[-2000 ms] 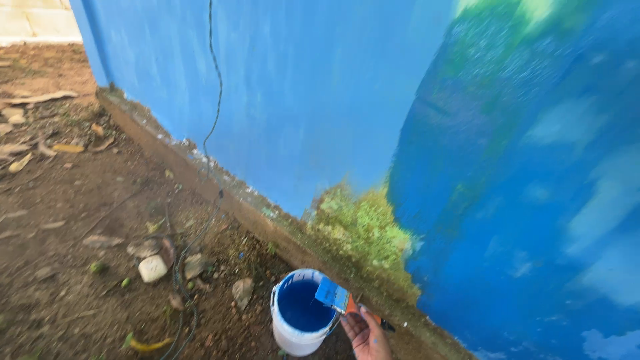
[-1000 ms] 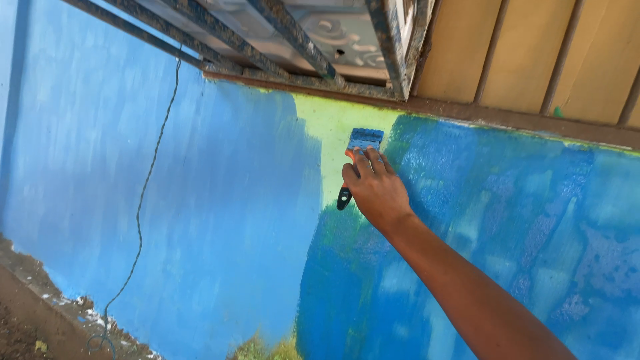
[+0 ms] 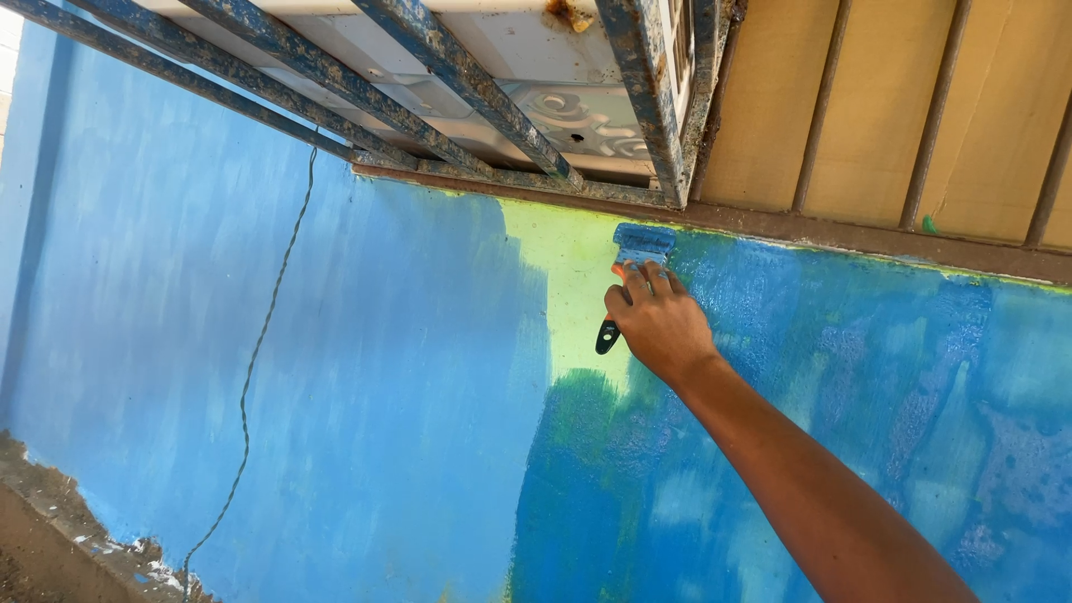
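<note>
A wide flat paintbrush [image 3: 643,243], its bristles loaded with blue paint, is gripped in my right hand [image 3: 662,314]. The black handle end sticks out below my fingers, and blue paint marks the fingertips. The bristles lie against the wall just under the brown window ledge, at the top of a yellow-green patch [image 3: 578,276]. Darker, wet-looking blue paint [image 3: 837,402] covers the wall right of and below this patch; lighter blue paint [image 3: 377,352] covers the left. My left hand is out of view.
Above the wall juts a rusty metal-bar cage [image 3: 452,67] around a pale metal unit. Brown bars front yellowish panels [image 3: 879,109] at the upper right. A twisted cable [image 3: 248,377] hangs down the left wall. Rough broken plaster [image 3: 75,511] edges the wall's base.
Two seconds ago my right hand held the brush over a white bucket of blue paint on the ground; the view has since swung up. Since one second ago, hand and brush have stayed near the ledge.
</note>
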